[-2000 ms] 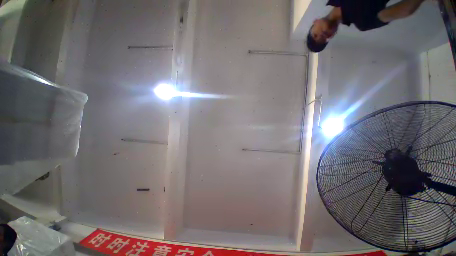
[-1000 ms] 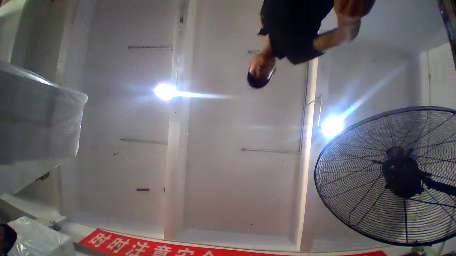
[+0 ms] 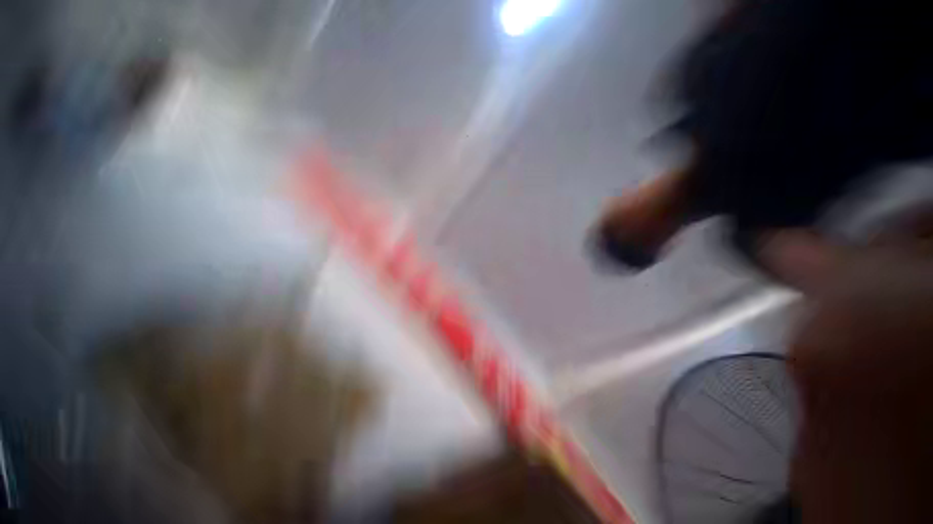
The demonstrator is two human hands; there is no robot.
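Observation:
The view is strongly blurred and tilted. Neither of my own hands can be made out. A person in dark clothing fills the upper right, head pointing down to the left. A large reddish-brown blurred shape, seemingly an arm or hand close to the camera, covers the right edge; I cannot tell that it is mine. A black round fan cage shows at the lower right, partly hidden by this shape.
A red banner with white marks runs diagonally through the middle. A bright lamp is at the top. A whitish blurred mass and a brown blurred patch, both unclear, are at the left.
The camera has turned and the picture is now smeared. The banner has gone from level to diagonal. The person appears larger, and a brownish shape now covers the right edge.

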